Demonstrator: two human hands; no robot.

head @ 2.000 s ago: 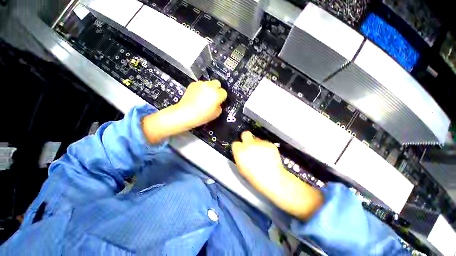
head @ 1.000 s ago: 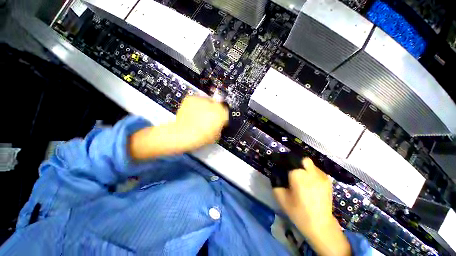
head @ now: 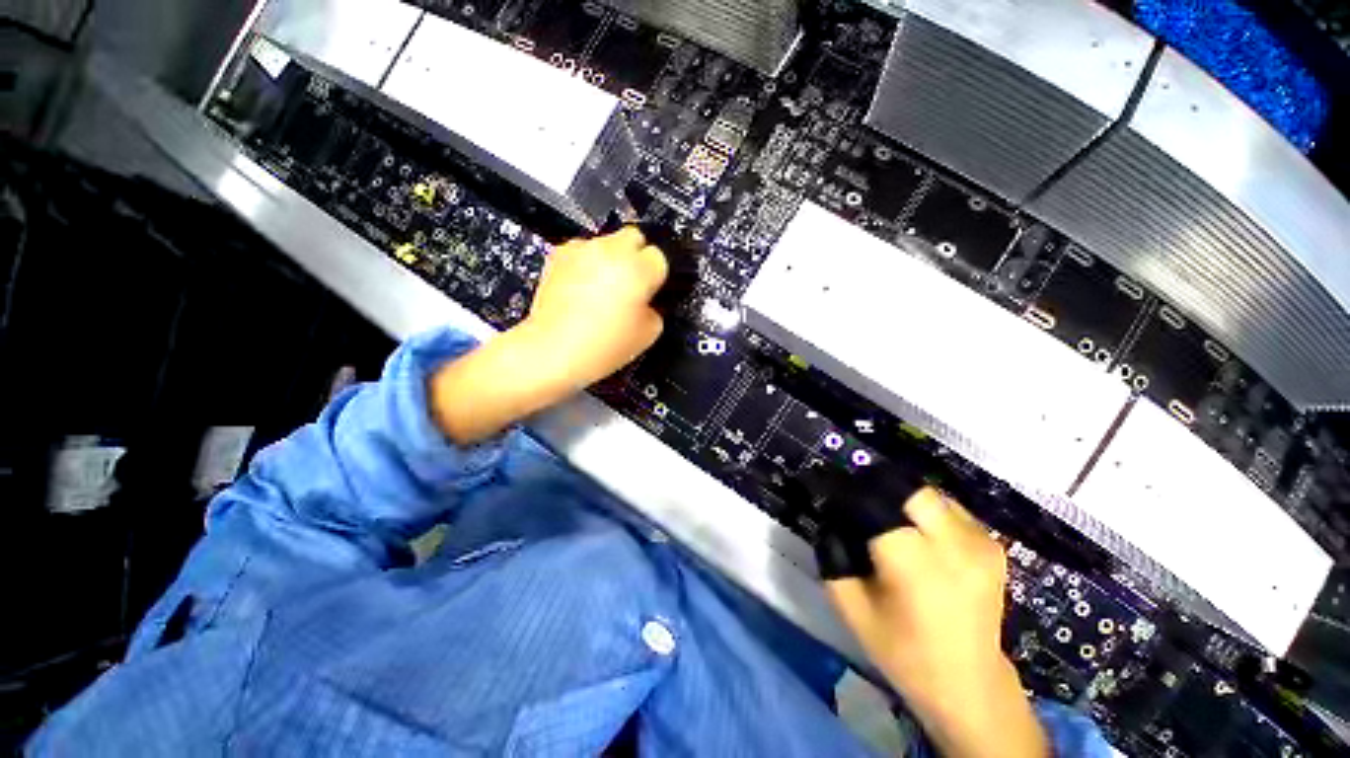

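Observation:
A large black circuit board with white markings, pads and holes lies in front of me. My left hand is over the board between two white-topped finned blocks, its fingers curled and black coverings at the fingertips. My right hand is over the board's near part, lower right, its thumb and fingers close together with black coverings on them. The dark coverings blend into the board, so I cannot tell whether either hand holds a small part.
Finned blocks with white tops stand on the left, on the right and at the back right. A silver rail runs between me and the board. A bright blue heap is at the upper right. Pale labels show at the left.
My right hand has moved right and toward me along the board since two seconds ago. My left hand dipped slightly, then returned near its earlier place. The view has shifted slightly.

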